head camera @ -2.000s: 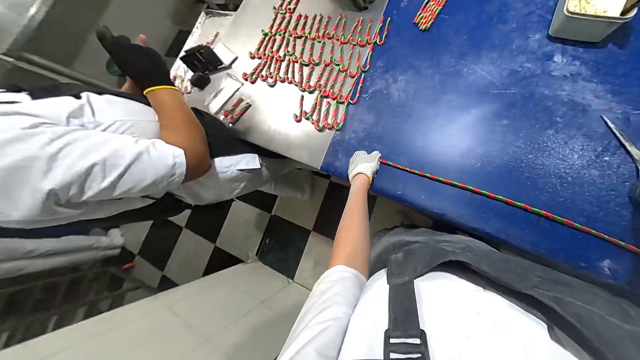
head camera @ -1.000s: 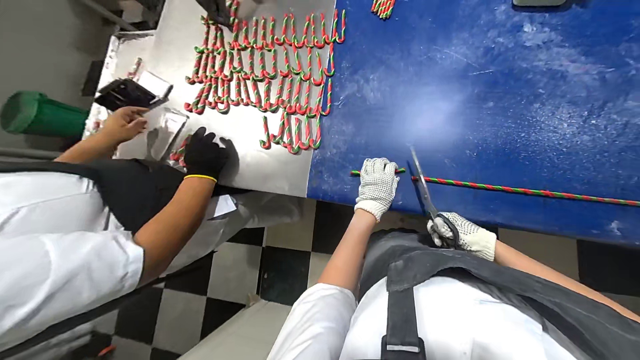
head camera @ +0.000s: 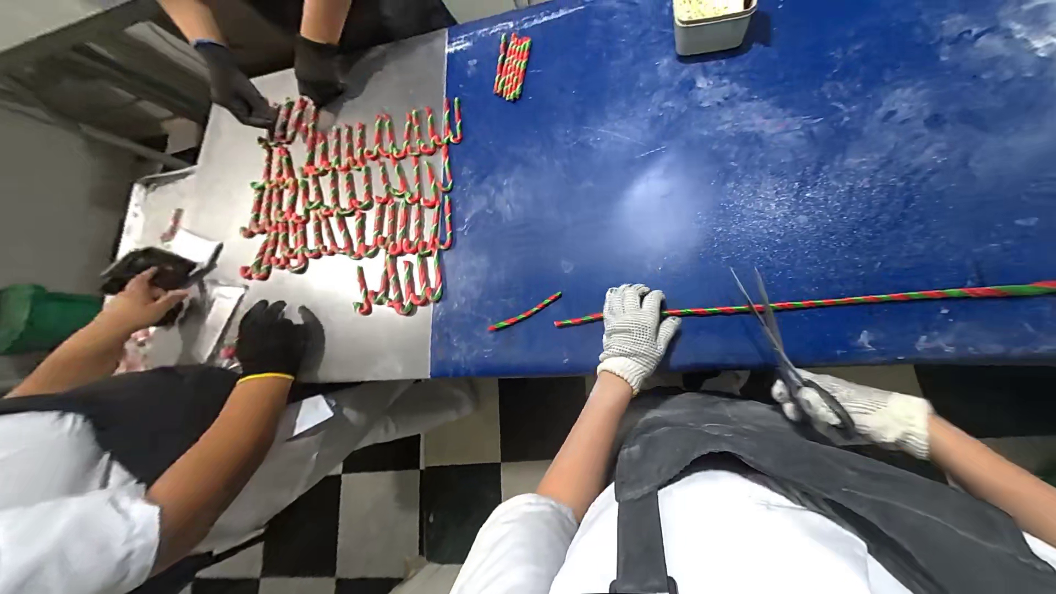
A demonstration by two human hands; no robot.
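Note:
My left hand [head camera: 636, 334], in a white dotted knit glove, lies palm down over a long red and green twisted candy rope [head camera: 874, 300] on the blue tabletop. The rope's short end sticks out to its left. Further left lies a cut piece of the same candy [head camera: 525, 312], apart from the rope. In my right hand [head camera: 854, 406], also gloved, is a pair of metal scissors [head camera: 774, 327]. Their blades stand apart and point away from me, over or beside the rope; whether they touch it I cannot tell.
Rows of candy canes [head camera: 346, 198] lie on the steel surface [head camera: 396, 74] at left. A bundle of straight sticks [head camera: 512, 68] and a grey container [head camera: 714, 31] are at the far side. A co-worker's black-gloved hand [head camera: 271, 340] is at left, another's gloved hands [head camera: 276, 91] at the far left corner.
A short candy piece now lies apart, left of the rope. My left hand holds down the rope further right. A second co-worker's gloved hands show at the far side of the canes.

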